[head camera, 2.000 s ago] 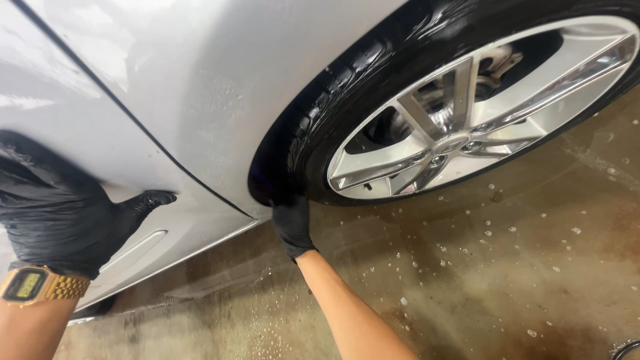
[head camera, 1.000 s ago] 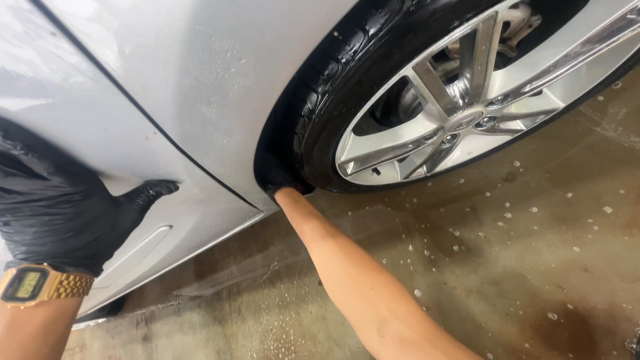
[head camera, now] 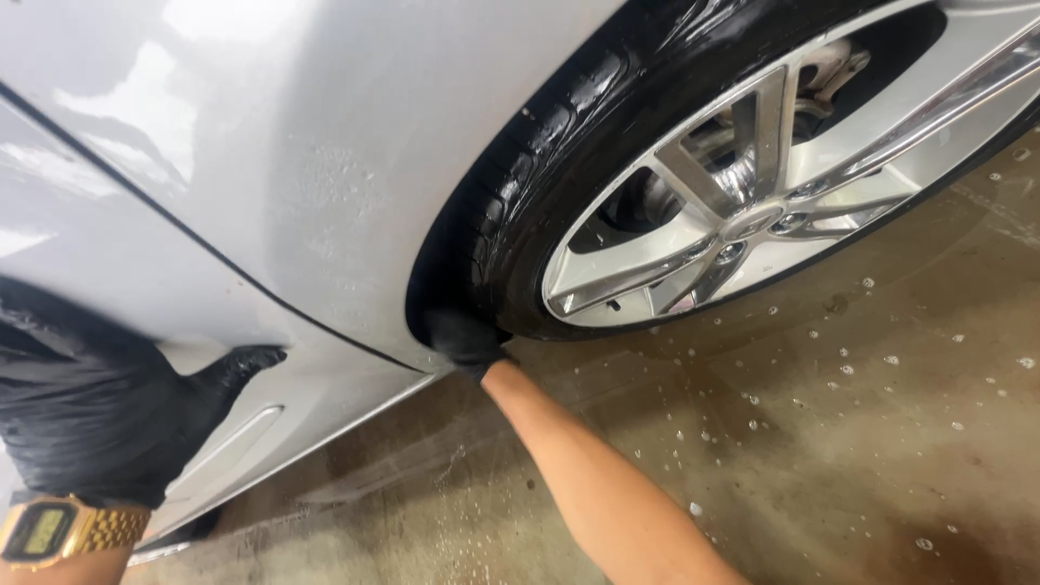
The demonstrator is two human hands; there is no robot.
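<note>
My left hand (head camera: pixel 97 398), in a black glove with a gold digital watch (head camera: pixel 69 528) at the wrist, lies against the silver car door panel (head camera: pixel 146 284), its thumb stretched out to the right. In a black glove too, my right hand (head camera: pixel 467 341) reaches into the dark gap of the wheel arch, beside the tread of the wet black tire (head camera: pixel 520 252). Its fingers are lost in shadow, so whether it holds anything is hidden. Right of it is the silver alloy wheel (head camera: pixel 751 223) with paired spokes.
The silver fender (head camera: pixel 366 162) curves around the tire. A dark door seam (head camera: pixel 203 248) runs diagonally down to the sill. Below the car is a wet concrete floor (head camera: pixel 634 422) dotted with suds. Behind the spokes, a brake disc (head camera: pixel 735 175) shows.
My right hand was deeper in the wheel arch gap one second ago; more of its glove shows now. My left hand stays on the door panel.
</note>
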